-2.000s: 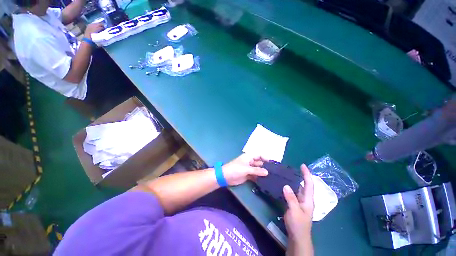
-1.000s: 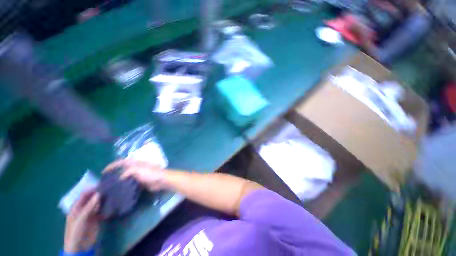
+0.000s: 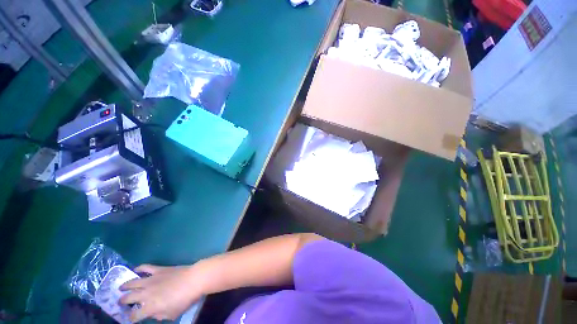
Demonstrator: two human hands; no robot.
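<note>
The white housing (image 3: 112, 290) lies at the lower left on the green bench, on or beside a clear crinkled plastic bag (image 3: 95, 269). My right hand (image 3: 158, 292) is over its right side with the fingers curled on it; the fingertips are partly hidden. A dark flat piece (image 3: 82, 312), perhaps the black cover, shows at the bottom left edge, cut off by the picture. My left hand is out of the picture.
The screw feeder (image 3: 104, 168) and teal power supply (image 3: 205, 139) stand beyond the housing, with a clear bag (image 3: 190, 73) behind. Brown boxes with white parts (image 3: 386, 104) and white sheets (image 3: 389, 209) sit past the bench edge. A yellow rack (image 3: 522, 205) is at right.
The view has swung right toward the boxes. My right hand has gone from the dark cover to the white housing. My left hand has left the picture.
</note>
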